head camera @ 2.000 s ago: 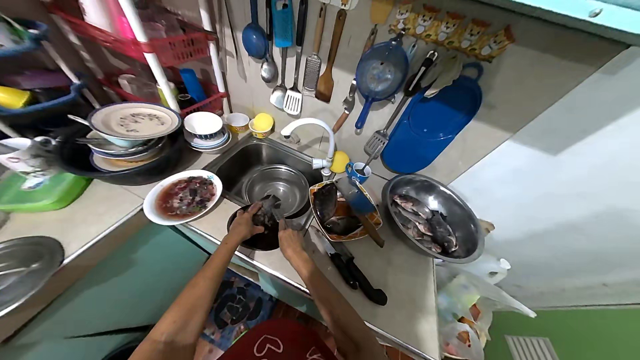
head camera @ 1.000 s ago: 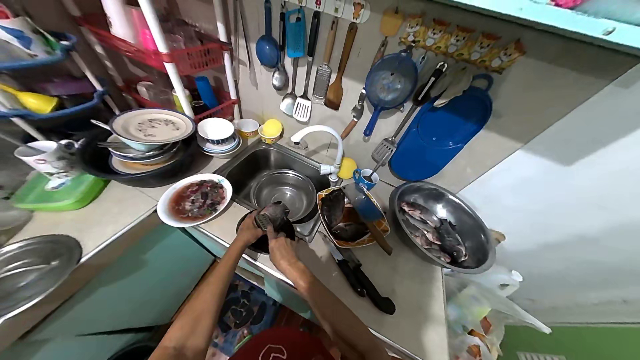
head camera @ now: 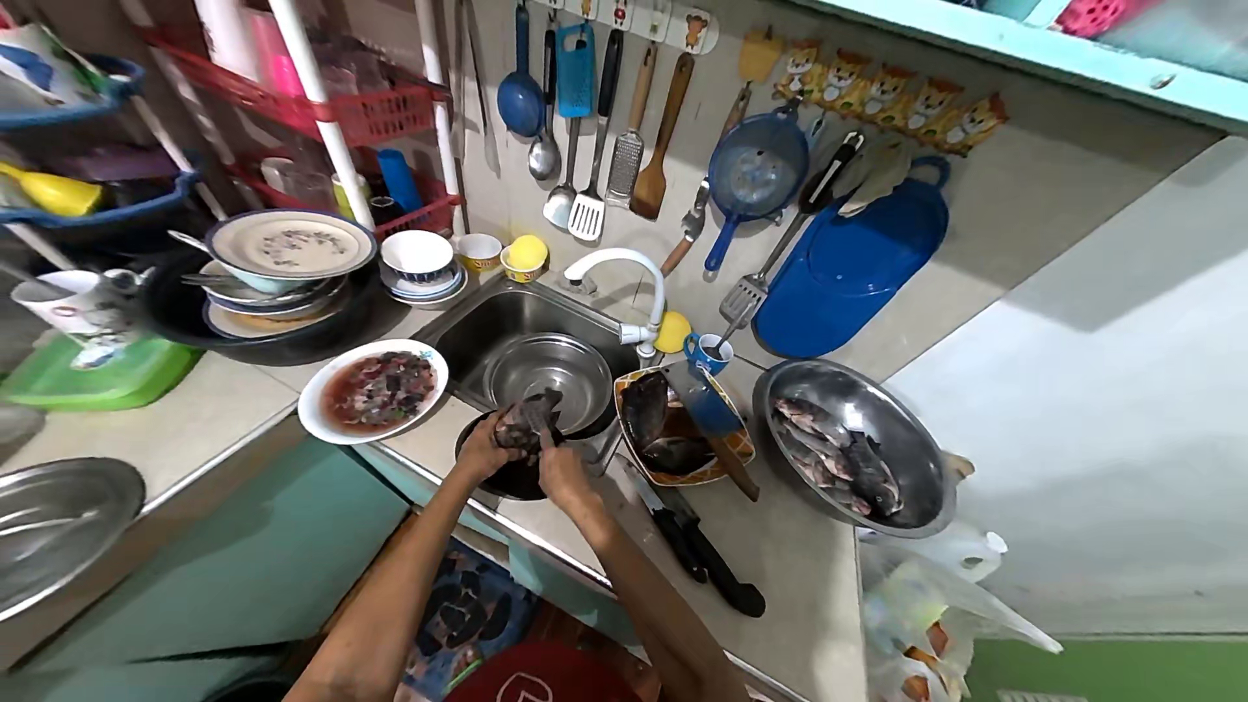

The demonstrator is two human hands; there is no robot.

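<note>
Over a dark bowl (head camera: 514, 480) at the front edge of the sink, my left hand (head camera: 482, 452) grips a dark fish (head camera: 527, 421). My right hand (head camera: 564, 472) is closed on a small tool against the fish; a bit of blade seems to show, but its kind is unclear. Behind them a metal basin (head camera: 551, 375) sits in the sink. Right of my hands, a patterned bowl (head camera: 636, 451) holds dark fish, with a cleaver (head camera: 717, 419) laid across it. Farther right, a steel bowl (head camera: 916, 439) contains several fish. On the left a white plate (head camera: 322, 414) holds reddish fish innards.
Two black-handled knives (head camera: 697, 541) lie on the counter right of my forearm. A white faucet (head camera: 658, 292) arches over the sink (head camera: 468, 336). Stacked dishes (head camera: 292, 244) stand in a black basin at left. Utensils and a blue tray (head camera: 838, 283) hang on the wall; plastic bags (head camera: 926, 604) hang at right.
My hands stay over the dark bowl with the fish; the fish's tilt and the right hand's place on it have shifted slightly. The view has moved a little.
</note>
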